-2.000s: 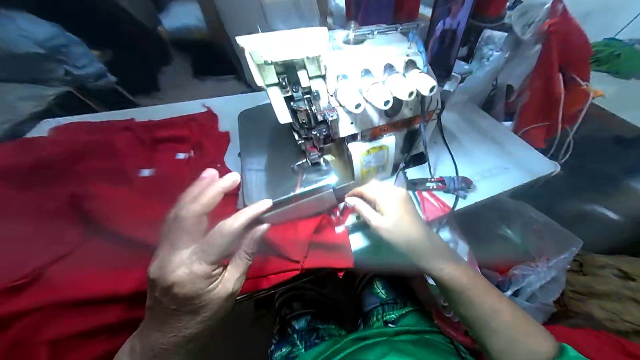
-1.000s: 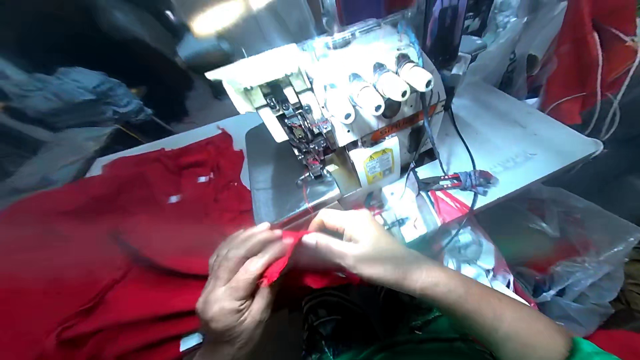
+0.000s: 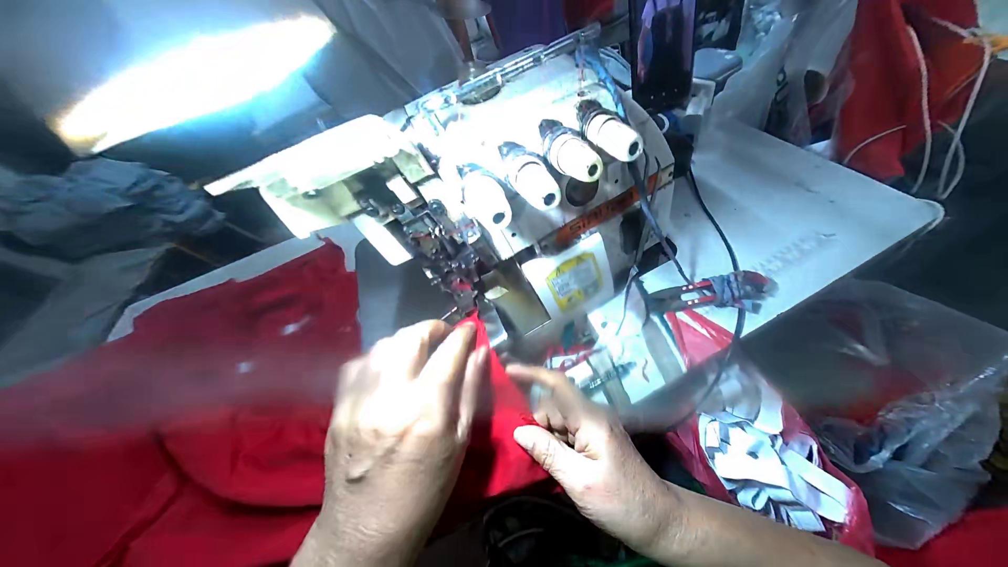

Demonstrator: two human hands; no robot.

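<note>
Red fabric stretches between my two hands, its upper tip reaching the presser foot area of a white overlock sewing machine. My left hand pinches that tip close to the needle area, fingers pointing up. Lower and to the right, my right hand grips the fabric's right edge between thumb and fingers. More red fabric spreads over the left of the white table and below it. The needle itself is too small to make out.
Thread snips with wrapped handles lie right of the machine beside black cables. A red bag of white fabric scraps and a clear plastic bag are at lower right. A phone stands behind, and a bright lamp is at upper left.
My left hand has moved up to the presser foot with the red fabric's tip. The hands were close together one second ago and are now farther apart. The view has shifted closer to the machine.
</note>
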